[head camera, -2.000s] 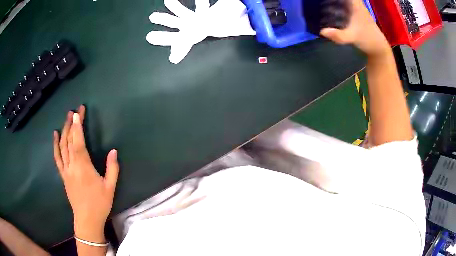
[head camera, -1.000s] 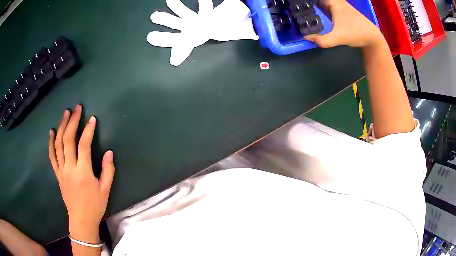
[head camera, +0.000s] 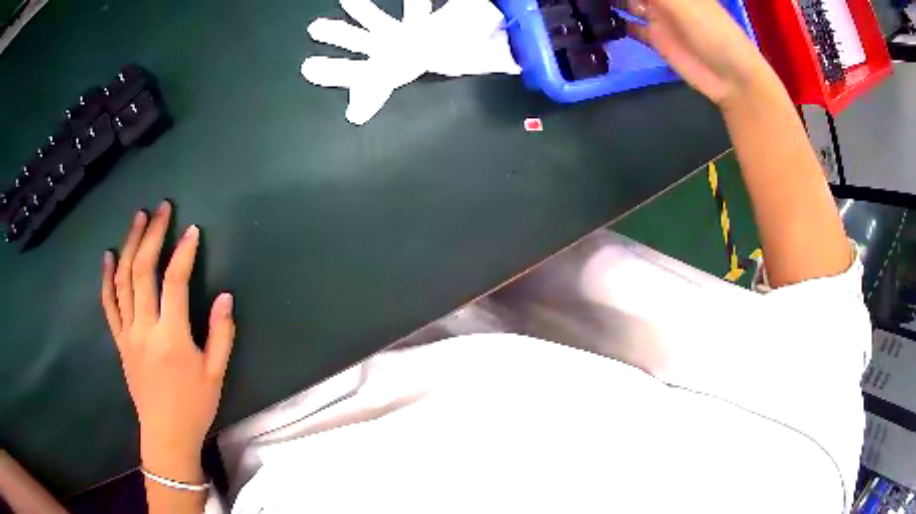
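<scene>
Black power adapters (head camera: 585, 30) stand in rows in the blue tray (head camera: 593, 94) at the top. My right hand (head camera: 693, 40) is over the tray's right part, beside the rows, fingers bent; whether its fingertips touch or hold an adapter cannot be told. My left hand (head camera: 166, 331) lies on the dark green bench with its fingers spread and holds nothing. A block of adapters (head camera: 85, 151) in rows, pins up, stands on the bench at the far left, beyond my left hand.
An empty white glove (head camera: 387, 50) lies left of the blue tray. A small red-and-white label (head camera: 533, 124) lies below the tray. A red tray (head camera: 824, 95) with a white sheet and dark parts is at the right. Another person's arm (head camera: 25, 487) shows at the lower left.
My right hand brought a dark block of adapters down into the blue tray, and has since moved off it towards the tray's upper right. My left hand has hardly moved.
</scene>
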